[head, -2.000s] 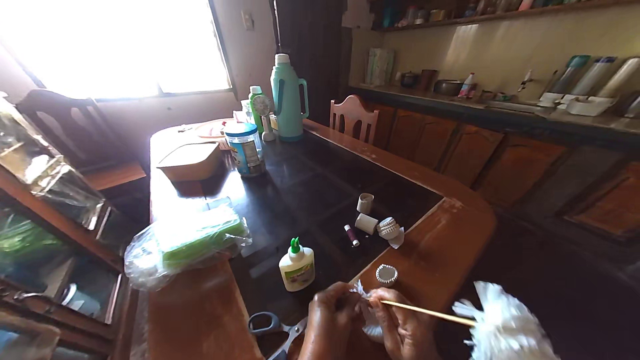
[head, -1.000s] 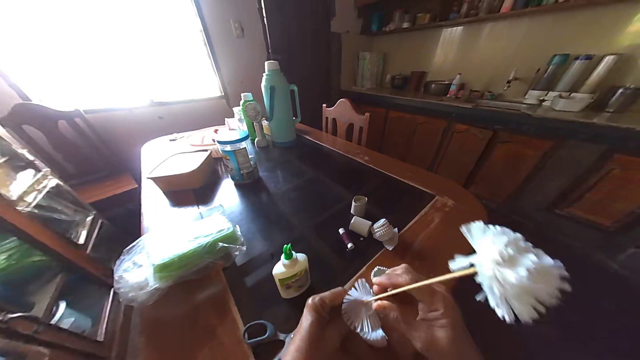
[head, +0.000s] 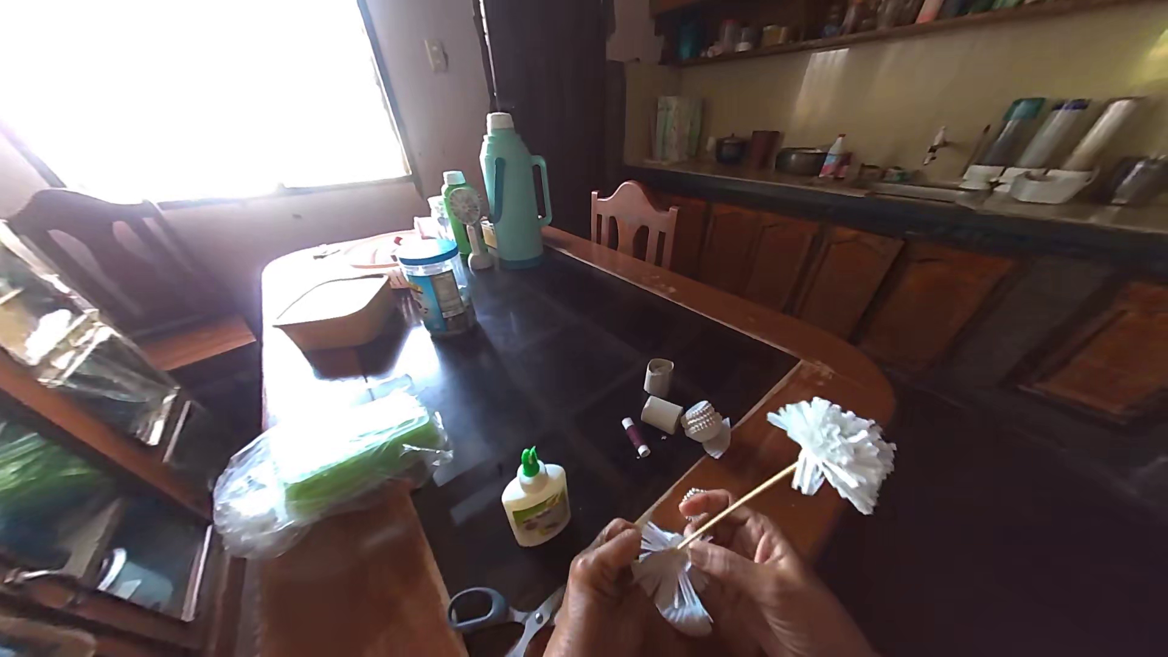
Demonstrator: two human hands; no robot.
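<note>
My left hand [head: 604,584] pinches the edge of a pleated white paper piece [head: 673,584] at the bottom of the view. My right hand [head: 753,570] has its thumb and fingers at the same piece, where a thin wooden stick [head: 744,504] meets it. At the stick's upper right end is a fluffy white paper flower [head: 839,452]. A glue bottle with a green cap [head: 536,502] stands left of my hands. Scissors with grey handles [head: 479,610] lie beside my left hand, partly out of view. Whether the stick passes through the pleated piece is hard to tell.
Small white rolls [head: 662,414], a trimmed roll [head: 703,422] and a thread spool [head: 635,437] lie beyond my hands. A plastic bag with green contents [head: 360,452] is at left. Farther back are a tan container [head: 336,312], a blue-lidded jar [head: 438,290] and a green thermos jug [head: 516,196].
The pleated piece, seen bunched between my hands two seconds ago, now shows fanned out. The flower end of the stick has risen from the lower right.
</note>
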